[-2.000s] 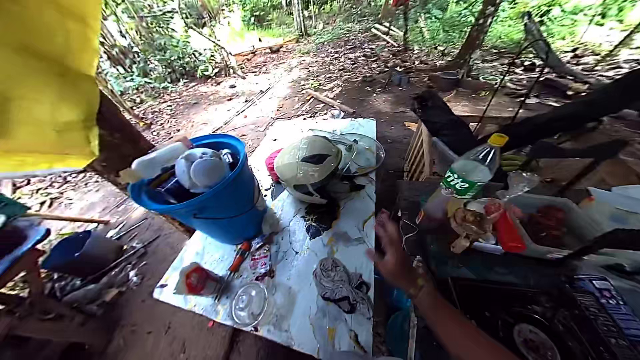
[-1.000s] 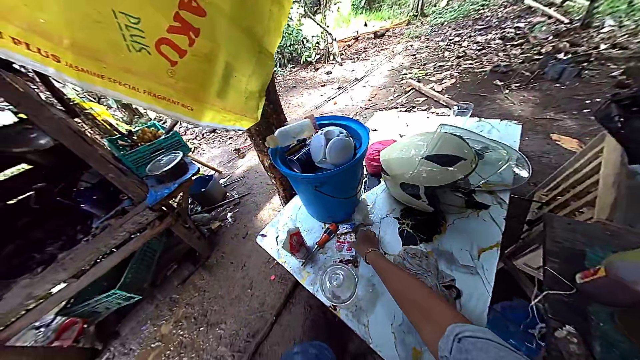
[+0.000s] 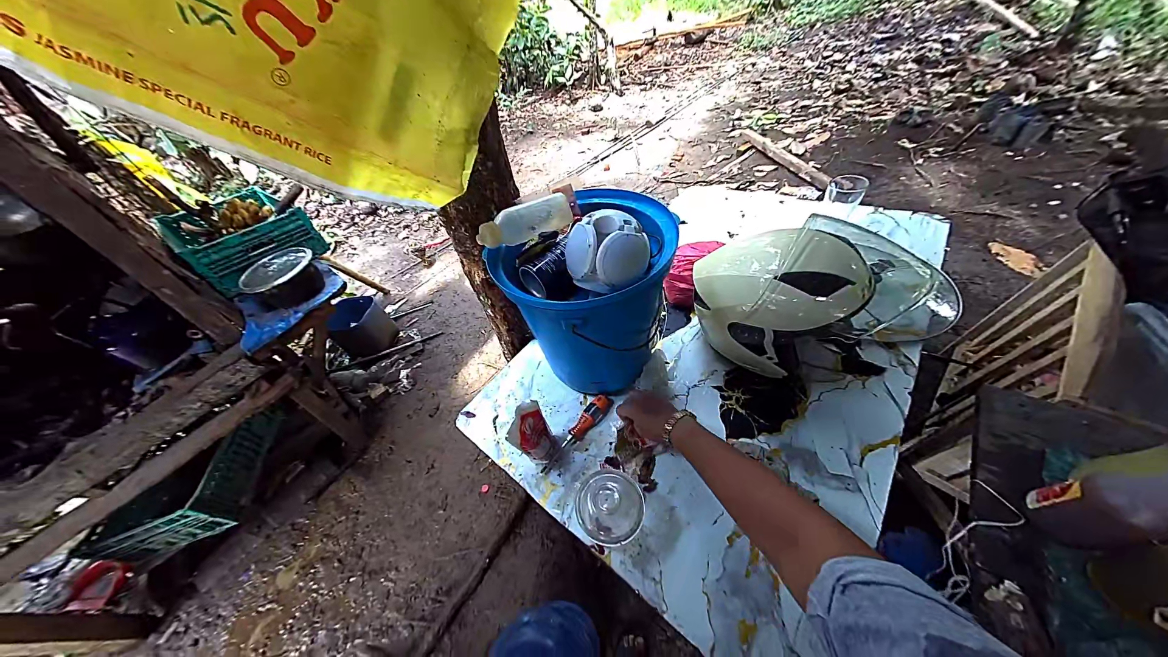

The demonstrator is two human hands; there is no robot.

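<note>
My right hand (image 3: 648, 418), with a bracelet at the wrist, reaches down to a small crumpled packet (image 3: 631, 445) on the marble-patterned table (image 3: 680, 584); its fingers are partly hidden, so a grip cannot be made out. Left of it lie an orange-handled screwdriver (image 3: 590, 417) and a red and white packet (image 3: 532, 431). A round clear lid or dish (image 3: 610, 507) rests nearer me. Behind the hand stands a blue bucket (image 3: 584, 338) holding a bottle (image 3: 534, 219), a dark can and a white rounded object. A cream helmet (image 3: 776, 283) with a clear visor sits to the right. My left hand is not in view.
A drinking glass (image 3: 847, 189) stands at the table's far edge. To the left are a wooden frame (image 3: 137, 456), a lidded pot (image 3: 278, 274) and green crates (image 3: 242, 237). A wooden slatted rack (image 3: 1031, 338) borders the right. A yellow printed sheet (image 3: 365, 100) hangs above.
My right hand, near the table's right edge two seconds ago, is now at the small packet beside the screwdriver. The view has swung left.
</note>
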